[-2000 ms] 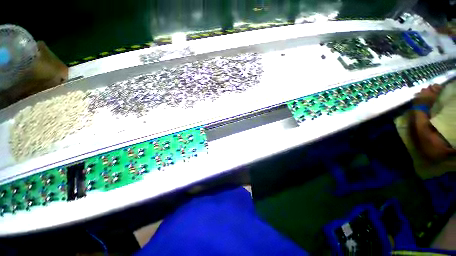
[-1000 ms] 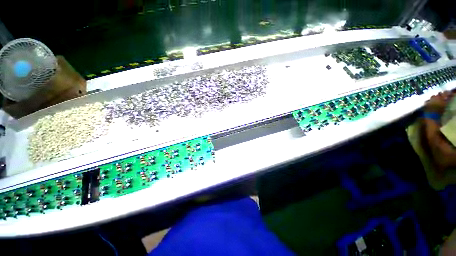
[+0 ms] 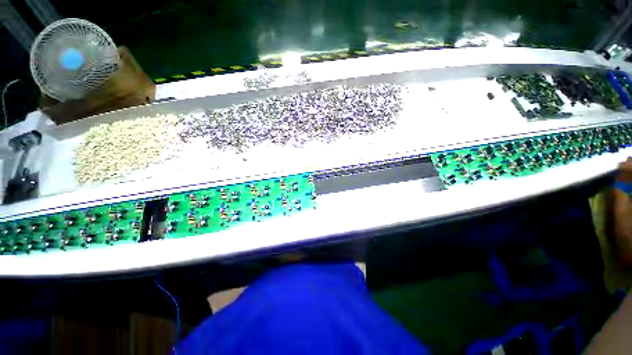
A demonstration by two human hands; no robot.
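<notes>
Green printed circuit boards dotted with small parts lie in the track along the near edge of the bench, some at the left (image 3: 239, 206) and some at the right (image 3: 527, 156). A bare dark stretch of track (image 3: 374, 177) lies between them. A narrow dark gap (image 3: 153, 220) parts two boards at the left. A cream heap of components (image 3: 125, 145) lies on the white tray, with a large silver-purple heap (image 3: 298, 116) to its right. Neither of my hands shows. A blue garment (image 3: 298, 312) fills the bottom middle, with a patch of skin at its left.
A fan (image 3: 75, 59) stands by a brown cardboard box (image 3: 132, 80) at back left. Dark brackets (image 3: 22, 180) lie at far left. Greenish-striped (image 3: 530, 96) and dark reddish (image 3: 578, 90) component heaps and a blue bin (image 3: 620, 87) are at right. Another person's arm (image 3: 621, 208) is at the right edge.
The view has swung left, so the bench contents sit further right in the picture. More of the fan and the brackets shows; the other person's arm is now cut off. The boards keep their places.
</notes>
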